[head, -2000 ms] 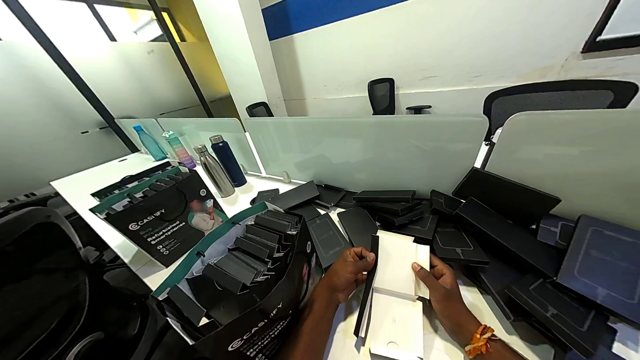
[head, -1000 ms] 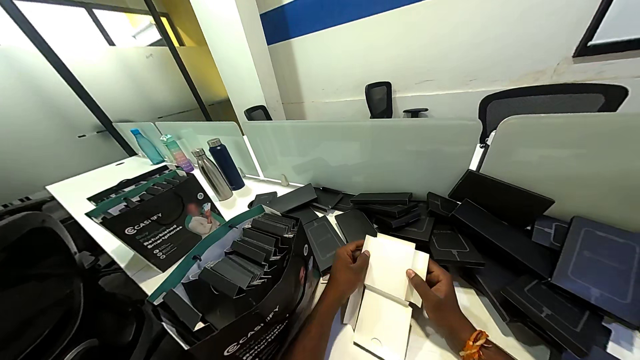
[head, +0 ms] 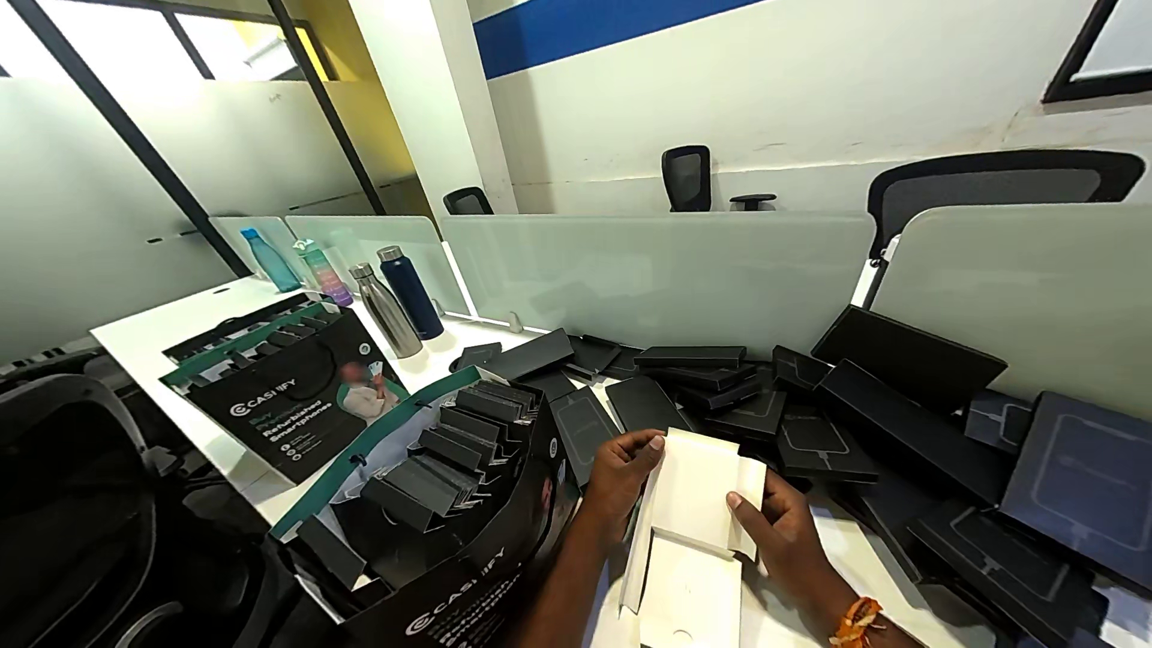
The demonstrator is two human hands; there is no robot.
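Observation:
An unfolded carton (head: 688, 531) with its pale inside facing up lies between my hands at the lower middle. My left hand (head: 621, 477) grips its upper left edge, thumb on top. On its right side my right hand (head: 778, 531) holds the edge, the thumb pressing on the pale face. Left of my hands stands a black printed paper bag (head: 486, 576), filled with folded black cartons (head: 432, 486). Beyond and right of the hands, flat black boxes (head: 756, 414) lie in a loose heap.
A second printed bag (head: 288, 396) lies farther left on the white table (head: 135, 333). A steel bottle (head: 387, 310), a dark blue bottle (head: 411, 292) and others stand behind it. Frosted panels (head: 657, 279) border the table. A black chair (head: 72, 504) is at the left.
A dark outer side of the carton showed at its left edge two seconds ago; now its pale inside faces up. Both hands have stayed on it, with the grip slightly shifted.

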